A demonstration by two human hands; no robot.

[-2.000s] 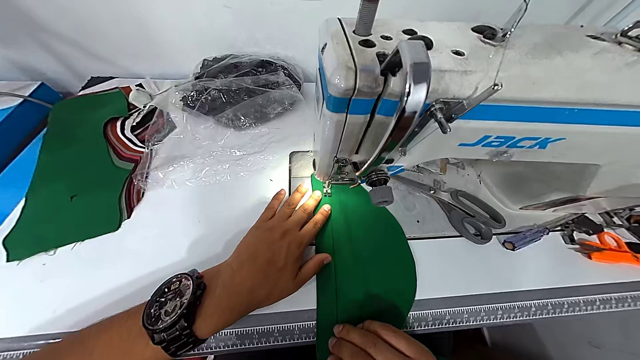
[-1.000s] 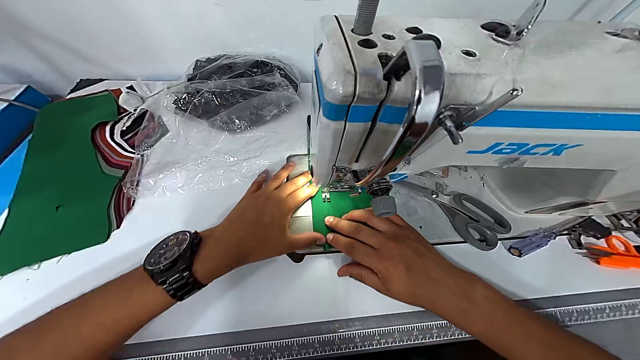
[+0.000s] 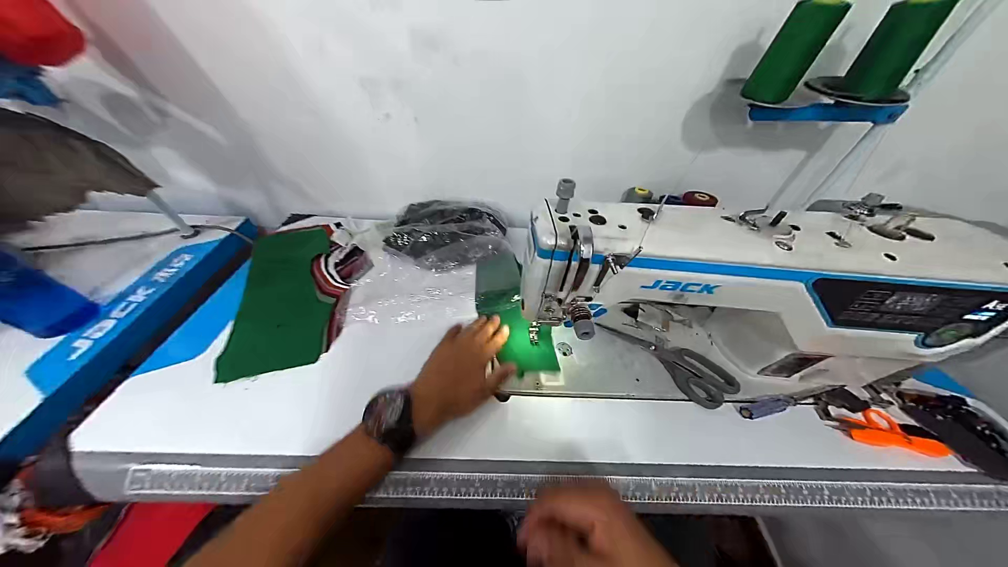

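A green fabric piece [image 3: 529,346] lies under the presser foot [image 3: 535,334] of a Jack sewing machine [image 3: 677,287], and part of it reaches back behind the machine head. My left hand [image 3: 465,366], a dark watch on its wrist, rests flat with fingertips on the fabric's left edge, left of the needle. Blurred, my right hand [image 3: 583,524] is at the table's front edge, away from the fabric; its fingers look curled, and whether it holds anything cannot be seen. Another green fabric piece [image 3: 276,307] lies at the left on striped cloth.
Clear plastic with dark material [image 3: 449,232] lies behind my left hand. Grey scissors [image 3: 693,370], a small screwdriver [image 3: 766,407] and orange-handled snips [image 3: 898,437] lie at the right. A ruler [image 3: 709,492] runs along the front edge. Green thread cones [image 3: 795,51] stand above.
The green fabric has moved back under the presser foot. My right hand, on the fabric a second ago, has come off it toward the table's front edge. The view has widened and shifted.
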